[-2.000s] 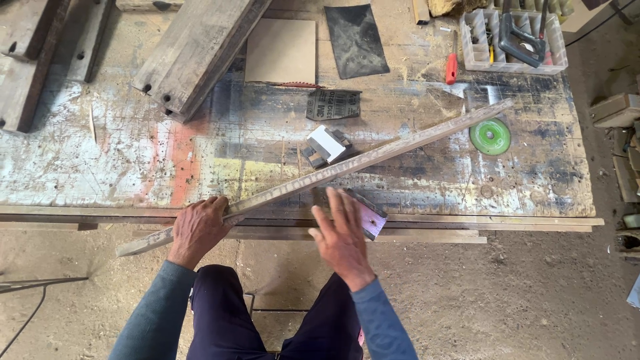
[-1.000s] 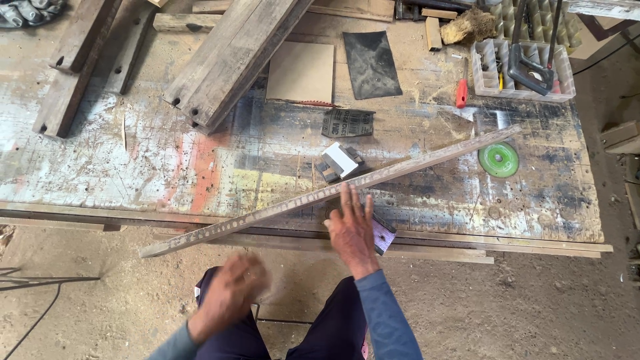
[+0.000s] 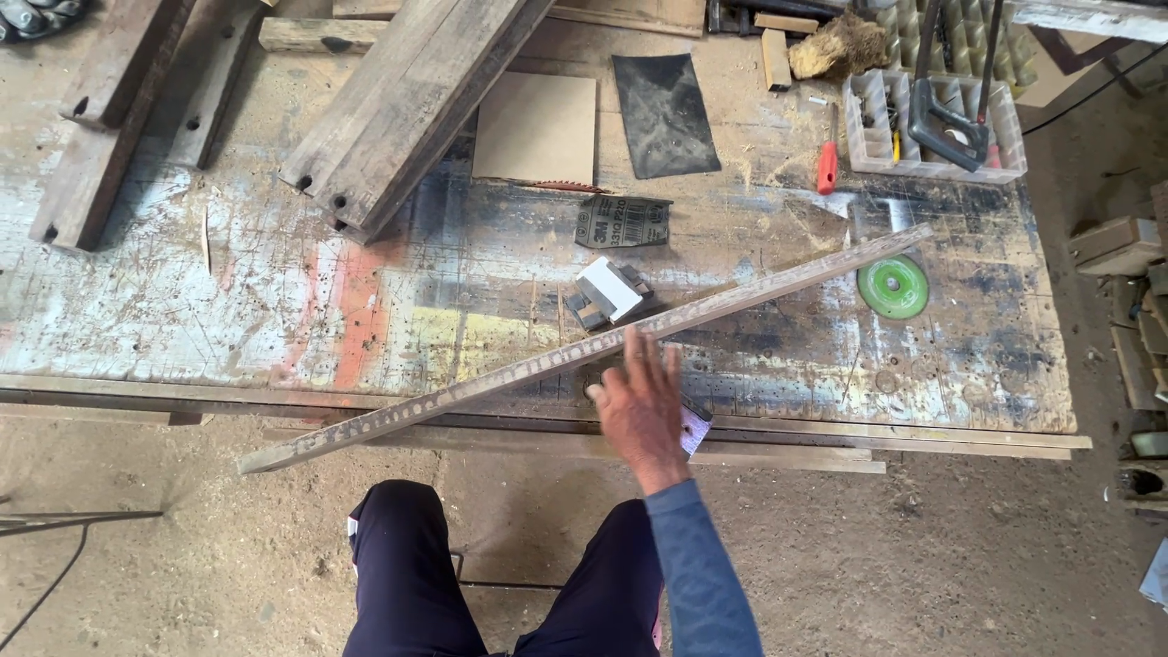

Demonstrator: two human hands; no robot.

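A long narrow wooden strip (image 3: 584,350) lies slanted across the workbench, its lower left end jutting out past the front edge. My right hand (image 3: 641,401) has its fingers apart, with the fingertips at the strip's near side; whether they touch it I cannot tell. Partly hidden by that hand is a block with a pale purple face (image 3: 695,427) at the bench edge. Just beyond the strip sits a small block wrapped in white and dark material (image 3: 610,290). Behind it is a curled piece of sandpaper (image 3: 624,223). My left hand is out of view.
Thick wooden beams (image 3: 411,119) with holes lie at the back left. Behind are a beige sheet (image 3: 537,128) and a dark abrasive sheet (image 3: 666,114). To the right are a green disc (image 3: 892,286), a red-handled tool (image 3: 827,168) and a divided plastic box (image 3: 1004,169) with a hacksaw (image 3: 949,137).
My left hand has let go of the strip's lower left part and gone out of view. My right hand has come nearer the strip's middle.
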